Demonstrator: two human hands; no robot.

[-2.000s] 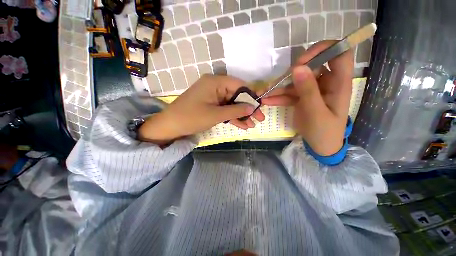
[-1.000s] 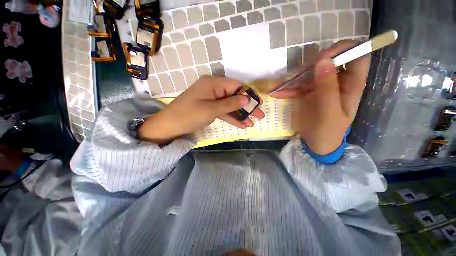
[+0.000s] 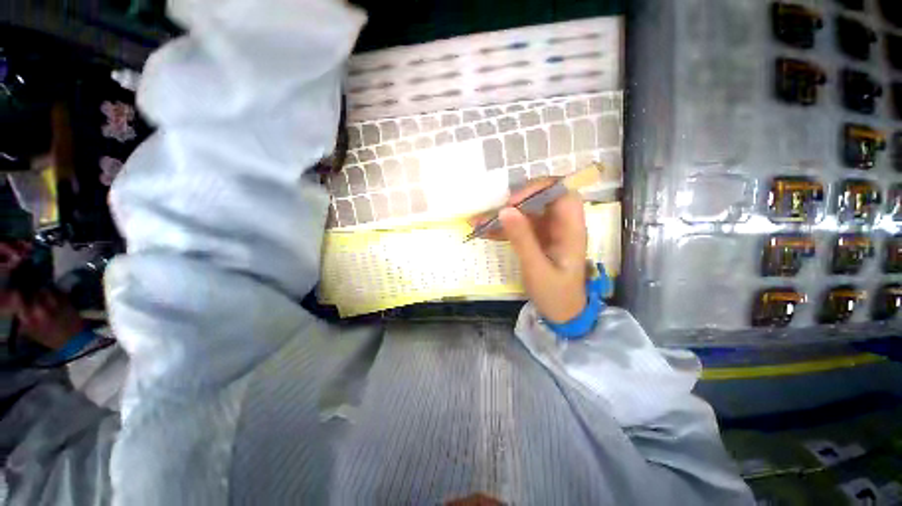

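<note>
My right hand [image 3: 556, 242], with a blue wrist band, holds tweezers [image 3: 580, 181] like a pen. Their pale tan end points up to the right and their tip is over the yellow sticker sheet [image 3: 396, 272]. The grey die-cut adhesive sheet [image 3: 381, 183] lies beyond it, with a blank white patch in the middle. My left sleeve [image 3: 223, 168] reaches up the left side to the top edge. My left hand is not visible, and the module is not seen in my right hand.
A clear blister tray [image 3: 692, 287] at right holds several black and orange modules [image 3: 791, 255]. A small-sticker sheet [image 3: 485, 67] lies at the far edge. Green trays or boards [image 3: 811, 450] are at lower right. Another person's hand [image 3: 49, 318] is at the far left.
My left hand has left the module hold and gone out of view, its arm now stretched far forward. The view has shifted, showing more tray. My right hand still holds the tweezers.
</note>
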